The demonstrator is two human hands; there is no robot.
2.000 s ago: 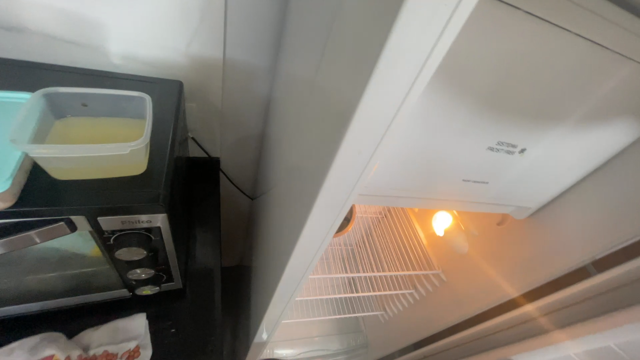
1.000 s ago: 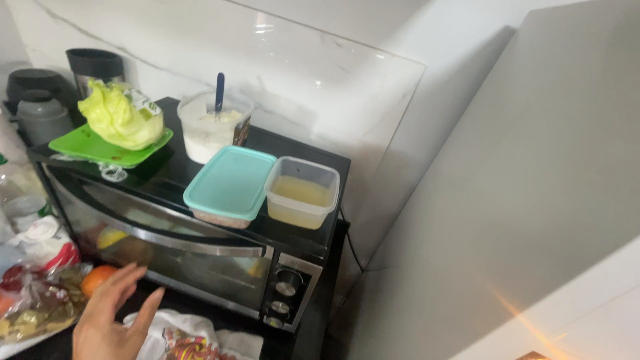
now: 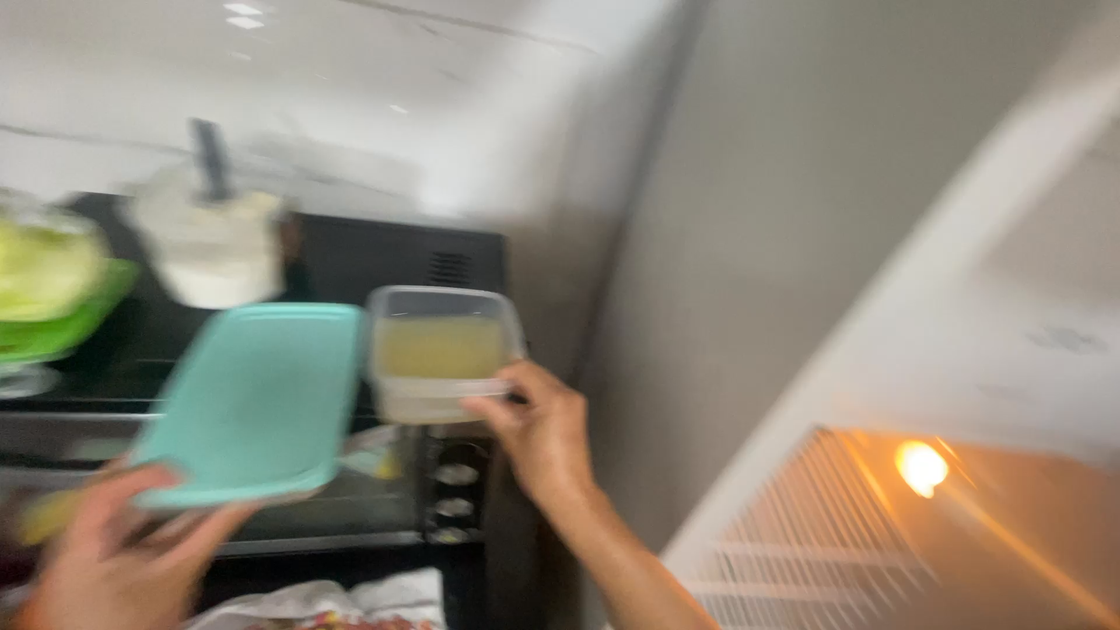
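My left hand (image 3: 131, 542) grips the near-left corner of a container with a turquoise lid (image 3: 258, 394), tilted in front of the toaster oven. My right hand (image 3: 542, 429) pinches the near-right rim of a clear plastic container (image 3: 446, 350) with yellowish liquid in it. The two containers are side by side at the oven's top front edge; whether the clear one still rests on the oven cannot be told. The view is blurred.
On the black toaster oven (image 3: 385, 241) stand a white tub (image 3: 214, 254) with a dark-handled utensil and lettuce (image 3: 44, 262) on a green tray (image 3: 79, 328). At right, the fridge is open, with a wire shelf (image 3: 805, 534) and lit bulb (image 3: 921, 468). A printed bag (image 3: 350, 608) lies below.
My left hand, seen without anything in it one second ago, now holds the turquoise-lidded container, which stood on the oven. My right hand has come into view and taken hold of the clear container's rim.
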